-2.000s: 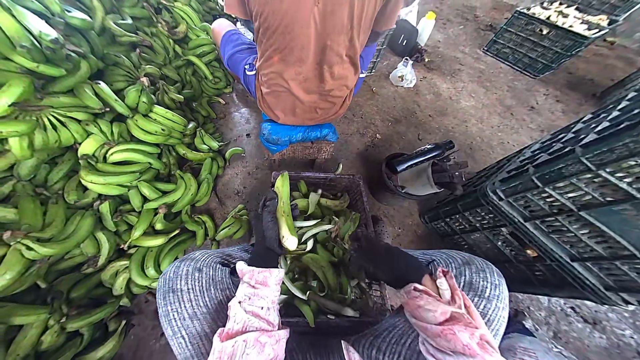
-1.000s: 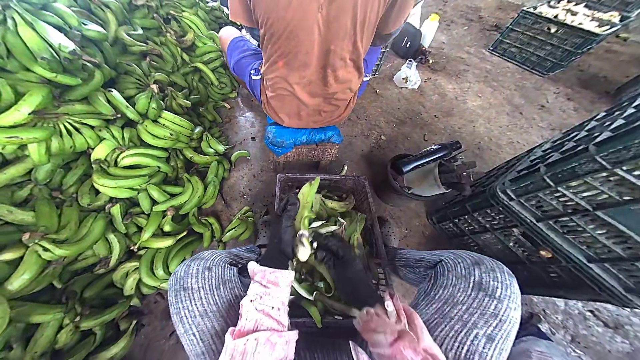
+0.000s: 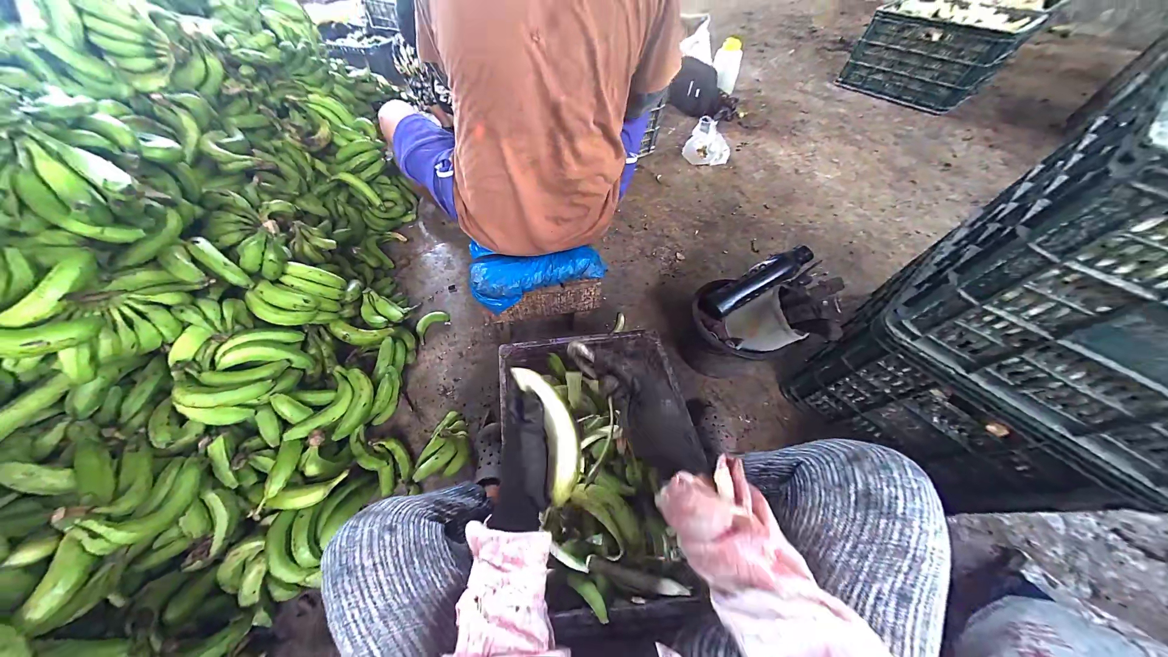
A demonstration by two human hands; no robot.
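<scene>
My left hand (image 3: 525,452), in a black glove, is closed around a pale, mostly peeled plantain (image 3: 558,433) that stands roughly upright over the crate's left side. My right hand (image 3: 639,392), gloved in black too, is over the right side of the crate, apart from the plantain; a small object shows at its fingertips, too blurred to name. Beneath both hands, green plantain peels (image 3: 607,511) fill a dark plastic crate (image 3: 671,365) between my knees.
Green plantains (image 3: 265,365) are heaped at the left. A person (image 3: 547,119) sits ahead on a blue-covered seat (image 3: 534,274). To the right stand a bucket (image 3: 707,342) holding a dark cylindrical object and stacked green crates (image 3: 985,365). Another crate (image 3: 922,59) stands farther back.
The plantain in my left hand, largely green two seconds ago, now shows pale flesh. My right hand has moved up and away from it, after being close beside it one second ago.
</scene>
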